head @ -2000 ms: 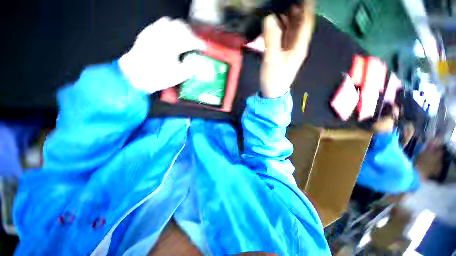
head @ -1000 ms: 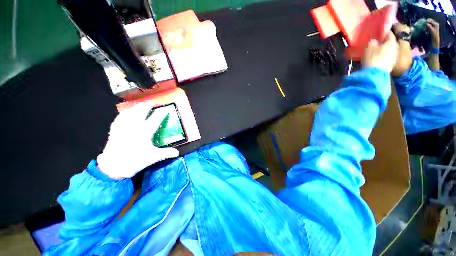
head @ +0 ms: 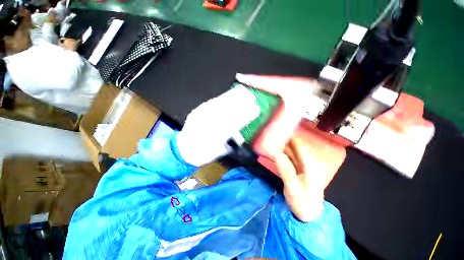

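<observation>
My left hand (head: 216, 124), in a white glove, holds a green circuit board (head: 267, 109) in a dark frame, tilted, left of the work pad. The glove covers much of the board. My bare right hand (head: 305, 190) holds a blurred red-pink foam pad (head: 279, 133), tilted up close against the board's right side. Whether pad and board touch is unclear. A red-orange work pad (head: 328, 155) lies on the bench below and beside my right hand. The black screwdriver (head: 364, 73) hangs over the grey-white screw feeder (head: 356, 127) behind the pad.
A pale pink spare pad (head: 399, 144) lies right of the feeder. A yellow stick (head: 435, 247) is at lower right. Patterned bags (head: 140, 56), an open carton (head: 135, 119) and a person in white (head: 53, 73) are at left. The green belt (head: 285, 35) runs behind the bench.
The view has swung left. My right hand has come back from the red pads by the neighbour and now holds a pad at the board. My left hand has lifted the board off the work pad.
</observation>
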